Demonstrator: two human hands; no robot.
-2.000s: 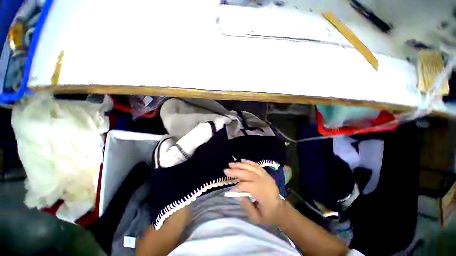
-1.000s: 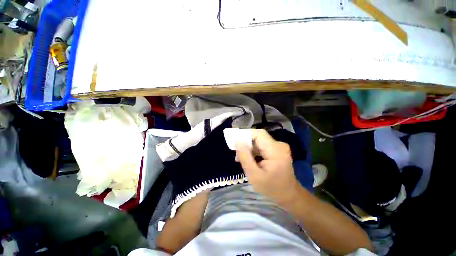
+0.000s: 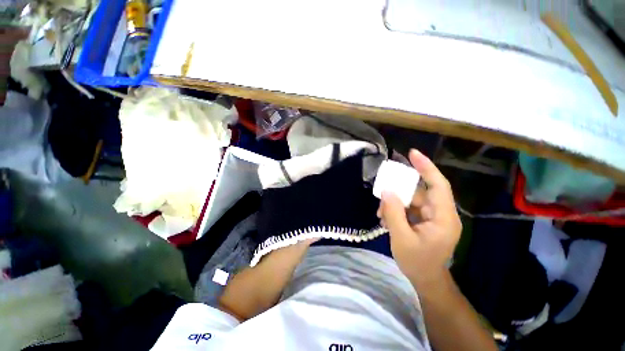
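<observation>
My right hand [image 3: 428, 219] is raised over the lap and holds a small white square piece [image 3: 396, 182] between thumb and fingers. The dark garment [image 3: 312, 199] lies across my lap below the table edge, with a row of white stitches [image 3: 295, 238] along its near edge. A beige part with dark stripes [image 3: 312, 163] is bunched behind the dark cloth. My left forearm reaches under the dark garment, and the left hand is hidden by the cloth.
The white table [image 3: 329, 48] with a wooden edge spans the top. A blue basket [image 3: 88, 65] stands on its left. Cream cloth [image 3: 171, 158] and a white box [image 3: 229, 185] are at left below. A red basket [image 3: 524, 199] with pale green contents is at right. Green floor shows at left.
The white square has been lifted from near the stitched edge and now faces up in my right hand, further right. The view has turned, showing more floor at left.
</observation>
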